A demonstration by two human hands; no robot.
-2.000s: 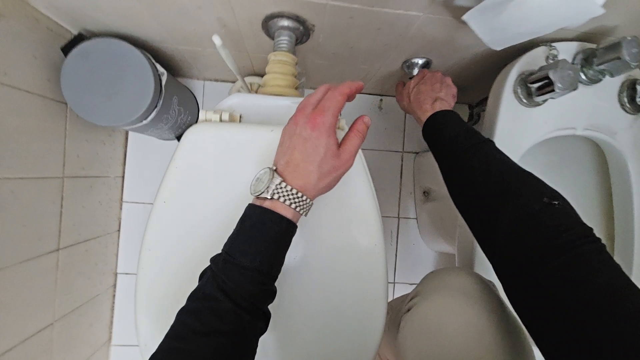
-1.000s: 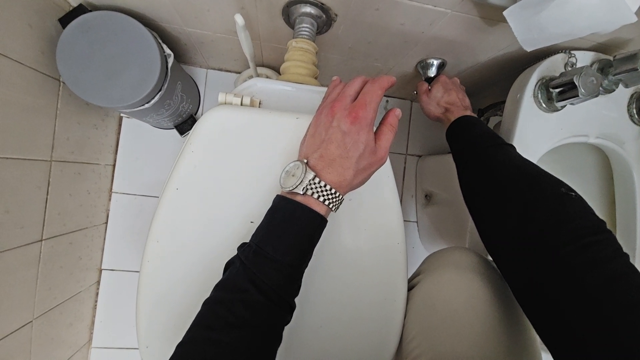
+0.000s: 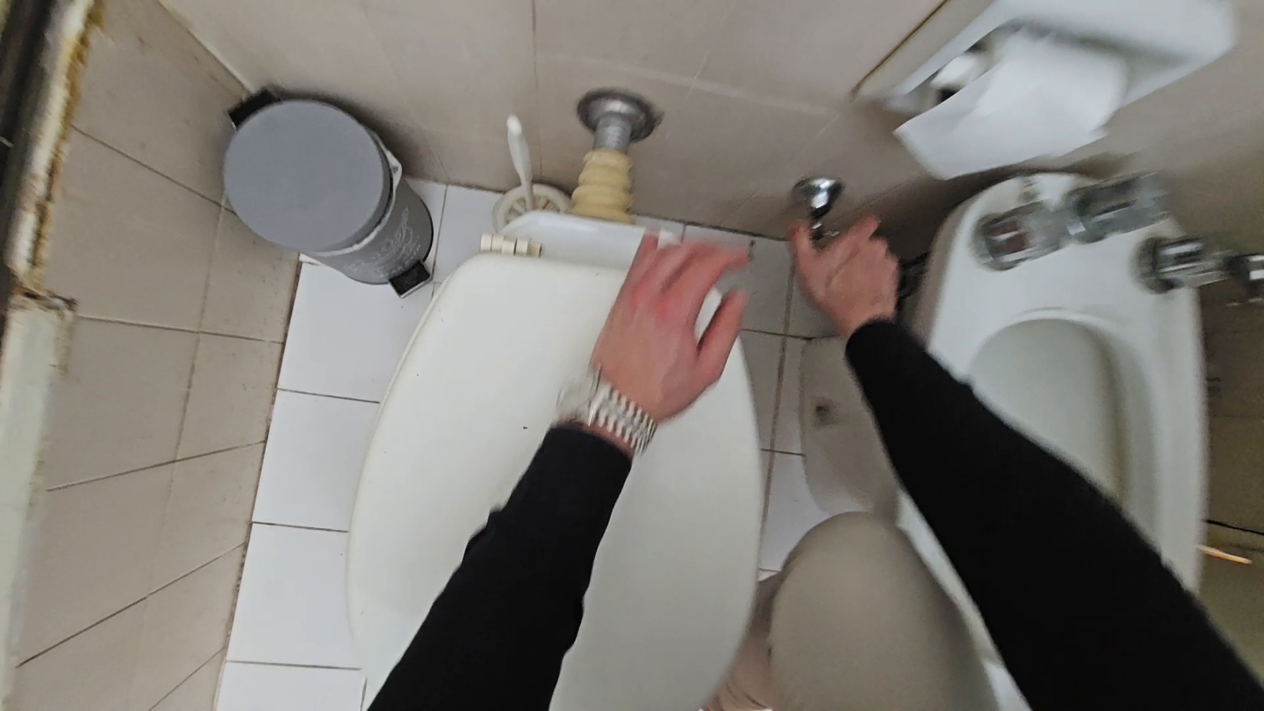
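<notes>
My left hand [image 3: 671,321], with a metal-band watch [image 3: 607,407] at the wrist, is over the rear right part of the closed white toilet lid [image 3: 474,425]. Its fingers are spread and slightly blurred, and nothing shows in it; whether it touches the lid cannot be told. My right hand [image 3: 847,272] is low by the wall, its fingertips at a small chrome valve fitting [image 3: 819,194]. The fingers partly hide the valve's lower end, so a grip on it cannot be made out. A ribbed cream pipe sleeve [image 3: 602,185] joins the toilet to the wall.
A grey pedal bin [image 3: 306,178] stands at the back left, and a toilet brush [image 3: 519,153] in its holder is behind the toilet. On the right is a white bidet [image 3: 953,267] with chrome taps [image 3: 1071,212]. A toilet paper roll [image 3: 1062,89] hangs above. My knee [image 3: 859,612] is between the fixtures.
My right hand's fingers look more extended beside the valve than one second ago, when they were curled at it. My left hand stays over the lid. The view has shifted, bringing the paper roll into sight.
</notes>
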